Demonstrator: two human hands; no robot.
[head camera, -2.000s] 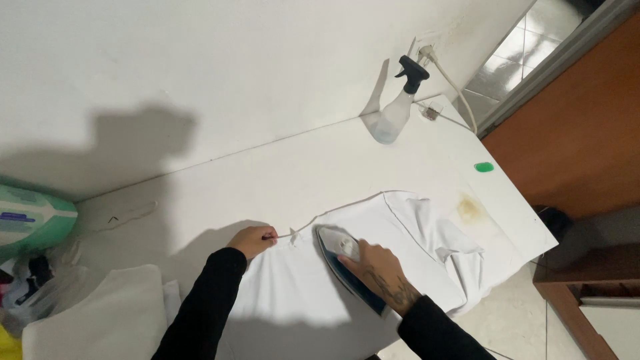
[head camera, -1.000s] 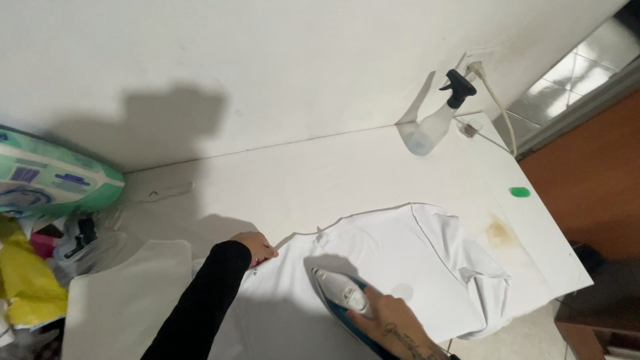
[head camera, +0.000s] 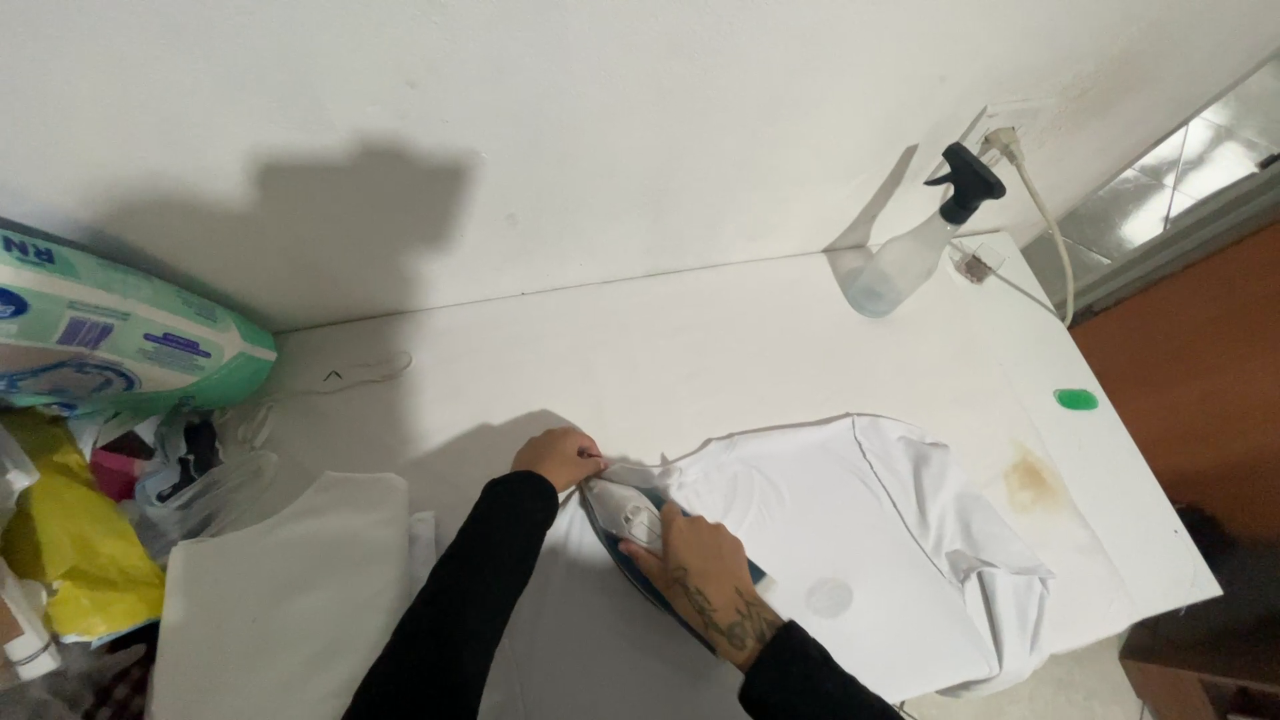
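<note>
A white long-looking garment (head camera: 800, 500) lies spread on the white tabletop (head camera: 560, 340), its sleeve bunched at the right. My left hand (head camera: 558, 459) pinches the garment's upper edge between thumb and fingers. Just below and right of it, my right hand (head camera: 700, 560) grips a clothes iron (head camera: 622, 512), white above and dark blue below. The iron rests on the fabric with its tip close beside my left fingers; its soleplate and my right fingertips are partly hidden. A round grey mark shows on the cloth right of the iron.
A spray bottle (head camera: 903, 262) with a black trigger stands at the back right, near a plugged-in cord (head camera: 1050, 220). A green oval item (head camera: 1076, 400) lies by the right edge. At left are folded white cloth (head camera: 290, 580), a green package (head camera: 130, 330) and a yellow bag (head camera: 75, 540).
The iron in my right hand has moved up the garment to my left fingers; one second ago it was farther from them. My left hand keeps its pinch on the edge. The view has shifted left.
</note>
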